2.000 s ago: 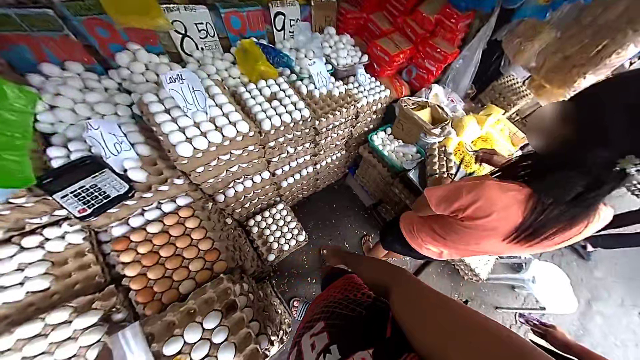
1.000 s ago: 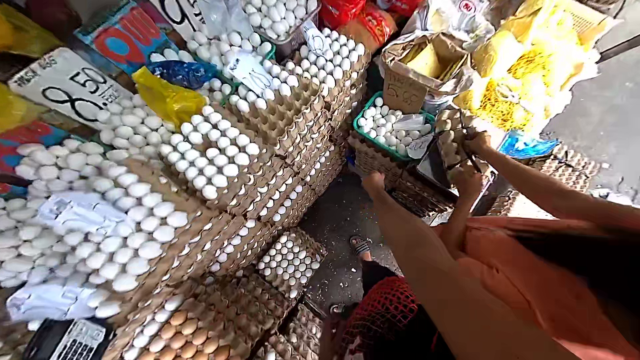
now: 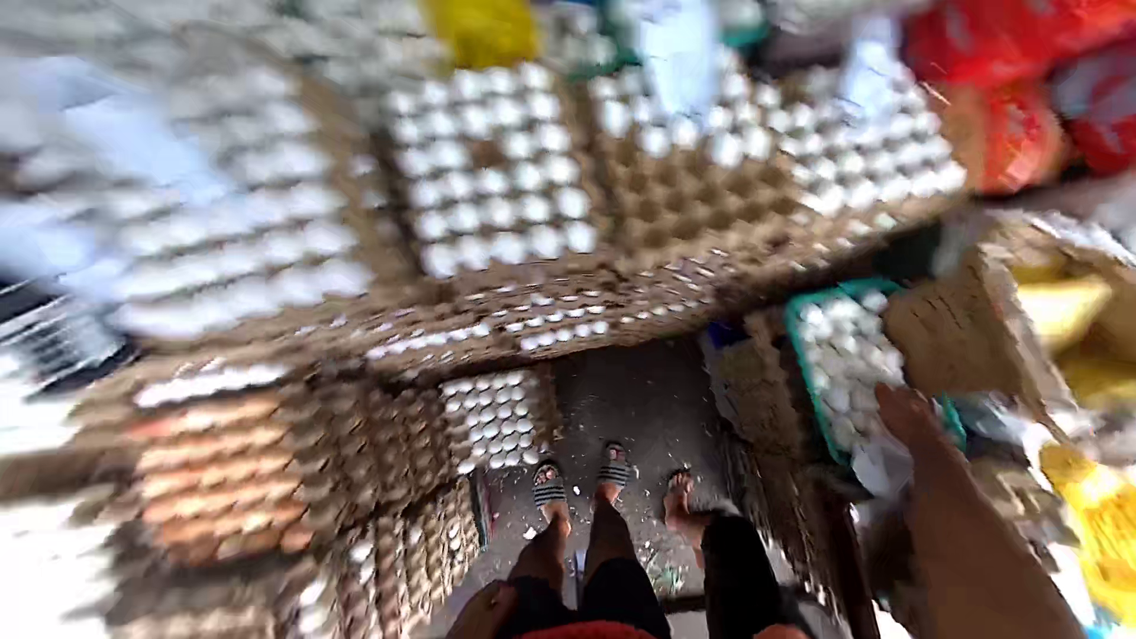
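Observation:
My right hand (image 3: pixel 910 415) reaches in from the lower right and rests at the edge of the white eggs in a teal plastic basket (image 3: pixel 803 377). The white eggs (image 3: pixel 843 342) fill much of that basket. A crumpled clear plastic bag (image 3: pixel 883 466) lies by my wrist. Blur hides whether the fingers grip anything. My left hand (image 3: pixel 486 611) is low at the bottom edge, beside my dark shorts, partly cut off; its fingers are not clear. Stacked pulp trays of white eggs (image 3: pixel 497 177) stand ahead, and a tray of brown eggs (image 3: pixel 222 479) is at the left.
An open cardboard box (image 3: pixel 954 328) with yellow contents stands right of the basket. Yellow material (image 3: pixel 1105 515) lies at lower right. Another person's foot (image 3: pixel 679 497) is on the dark floor (image 3: pixel 639 399) near my striped sandals. A blurred calculator (image 3: pixel 58 328) is far left; red packs (image 3: pixel 1012 115) are upper right.
My right hand has moved from over the walkway to the egg basket. My left hand has come into sight. The view has swung down, and the other person's hands are no longer visible.

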